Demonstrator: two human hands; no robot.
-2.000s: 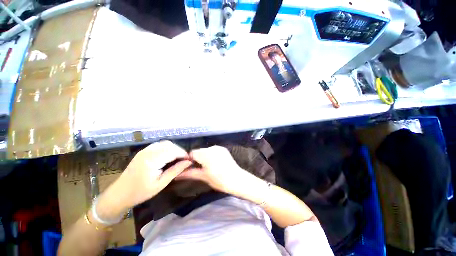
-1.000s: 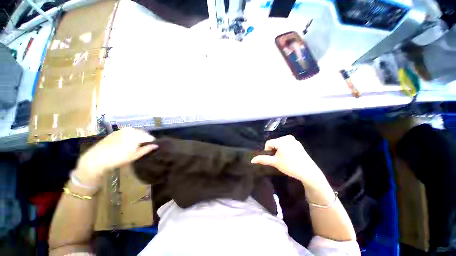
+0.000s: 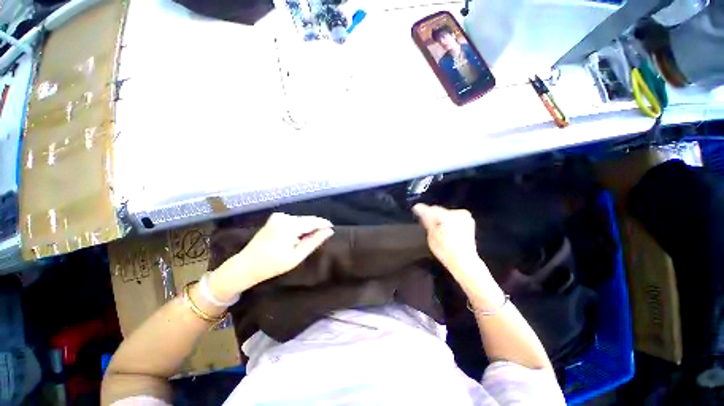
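Observation:
A dark brown garment piece (image 3: 361, 258) lies over my lap, below the table's front edge, with its upper edge stretched between my hands. My left hand (image 3: 290, 246) pinches that edge at the left. My right hand (image 3: 448, 234) pinches it at the right. The fingertips face inward and the cloth hangs in folds towards my white shirt. Black cloth shows just behind the brown edge.
The white table (image 3: 230, 119) carries a taped cardboard sheet (image 3: 75, 119), a lit phone (image 3: 453, 57), a small orange tool (image 3: 548, 101) and yellow-green scissors (image 3: 647, 91). Presser-foot parts (image 3: 321, 20) show at the top. A blue crate (image 3: 615, 317) holds dark cloth.
My hands were together two seconds ago, then spread wide with the brown cloth. Now my left hand has moved inward along the edge and the cloth looks flatter. The view has shifted too.

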